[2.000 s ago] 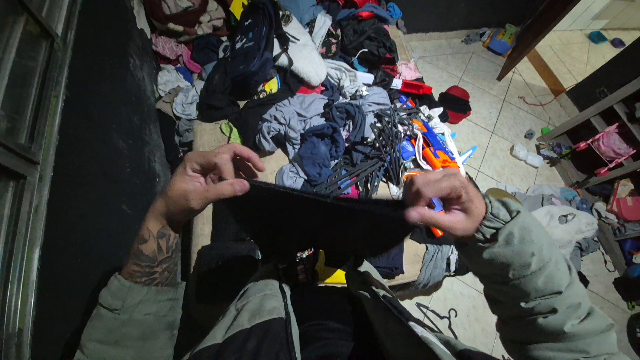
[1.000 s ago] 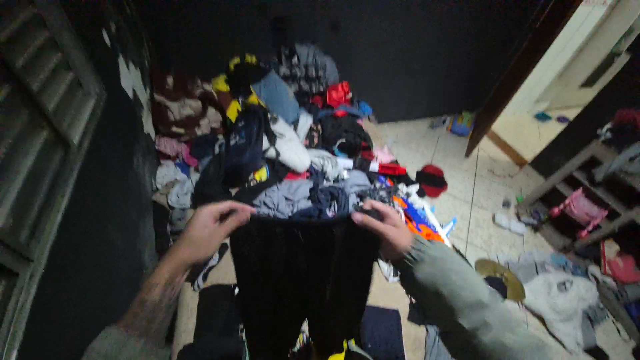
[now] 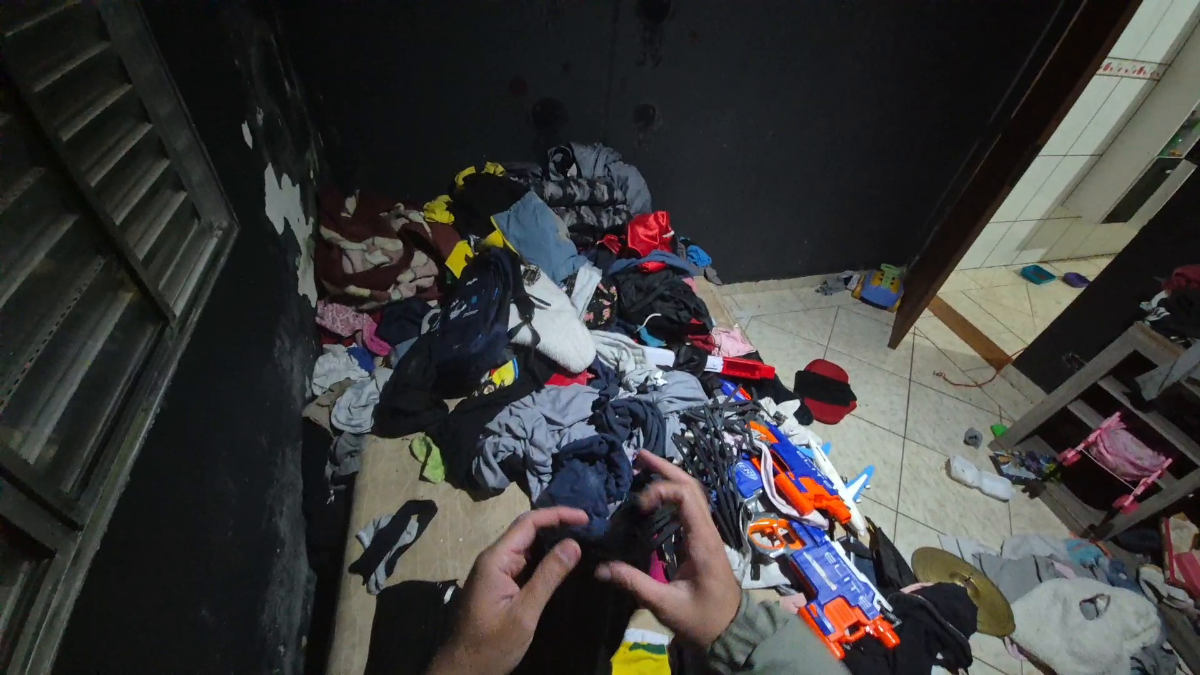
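Note:
My left hand (image 3: pixel 530 586) and my right hand (image 3: pixel 684 558) are close together at the bottom middle, with a dark, blurred black garment (image 3: pixel 591 609) bunched between their fingers and thumbs. The exact grip on the fabric is partly hidden. Just beyond them are a crumpled navy cloth (image 3: pixel 586 478) and gray clothing (image 3: pixel 530 431). Several black hangers (image 3: pixel 708 459) lie right of these, beside blue and orange toy blasters (image 3: pixel 839 581). A yellow, white and green cloth (image 3: pixel 642 652) shows below my right hand.
A large clothes heap with a dark backpack (image 3: pixel 473 314) covers much of the beige mattress (image 3: pixel 403 487). A gray sock (image 3: pixel 392 544) lies left. On the tiled floor are a red and black cap (image 3: pixel 825 391) and a cymbal (image 3: pixel 966 586). Wooden shelves (image 3: pixel 1087 412) stand right.
The black garment hung spread between my hands; now it is bunched lower, with my hands closer together. The view has shifted.

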